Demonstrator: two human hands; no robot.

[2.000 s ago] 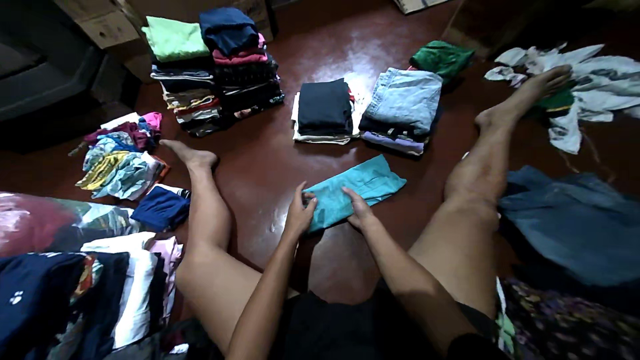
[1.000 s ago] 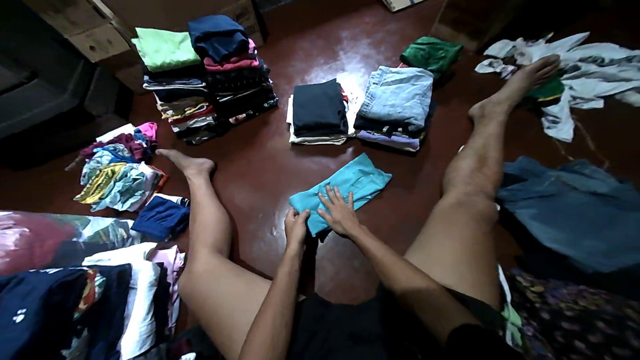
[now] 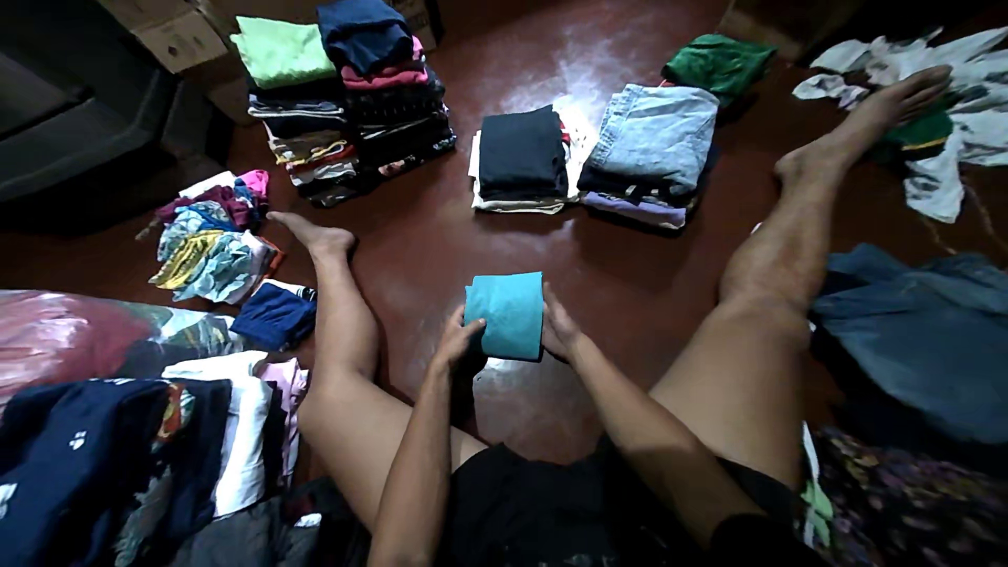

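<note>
A turquoise cloth garment [image 3: 508, 319], folded into a compact, nearly square packet, is between my hands over the red floor. My left hand [image 3: 459, 337] grips its left edge, thumb on top and the fingers partly hidden beneath. Against the packet's right edge lies my right hand [image 3: 559, 324], its fingers partly hidden behind the cloth. Beyond the packet stand a low stack topped by a folded black garment [image 3: 521, 150] and another topped by folded light-blue denim [image 3: 657, 138].
Tall clothing stacks bear a lime-green cloth [image 3: 283, 53] and a navy cloth [image 3: 365, 35]. Small garments [image 3: 213, 252] lie left, near a plastic-wrapped bundle [image 3: 71, 335] and folded clothes [image 3: 79, 441]. Jeans [image 3: 921, 331] are on the right, and white cloths [image 3: 976, 94] lie by my foot.
The turquoise garment was longer and slanted to the right; now it is folded into a smaller packet. My right hand has moved from on top of the cloth to its right edge.
</note>
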